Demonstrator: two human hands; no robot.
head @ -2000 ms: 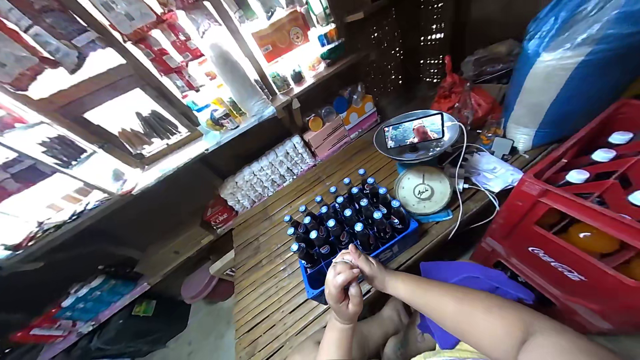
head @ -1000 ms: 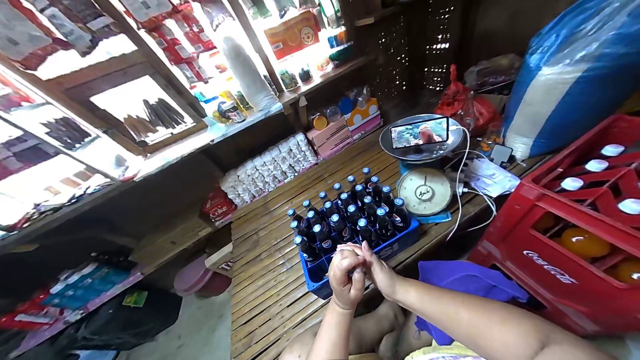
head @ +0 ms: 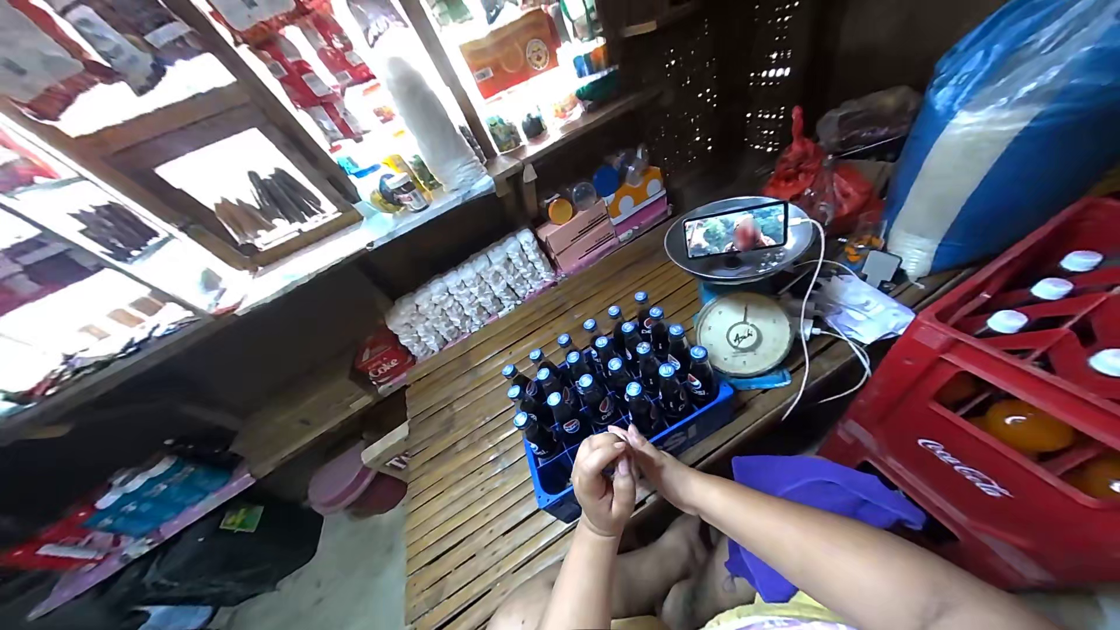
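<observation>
My left hand [head: 604, 486] and my right hand [head: 658, 472] touch each other at the fingertips, over the near edge of a blue plastic bottle crate [head: 560, 500]. The left fingers are curled; whether anything small is between the hands cannot be seen. Dark glass Pepsi bottles [head: 602, 402] with blue caps stand upright in the crate, just beyond my hands. The crate rests on a bamboo-slat table [head: 464, 490]. Right behind it stands a dial scale [head: 745, 334], whose metal pan [head: 682, 245] holds a lit smartphone [head: 735, 231] with a white cable.
A red Coca-Cola crate [head: 927, 420] with bottles stands at the right, before a blue and white sack [head: 989, 140]. A purple cloth [head: 814, 499] lies near my right forearm. Small white packets [head: 472, 293] and pink boxes [head: 582, 234] line the table's back edge.
</observation>
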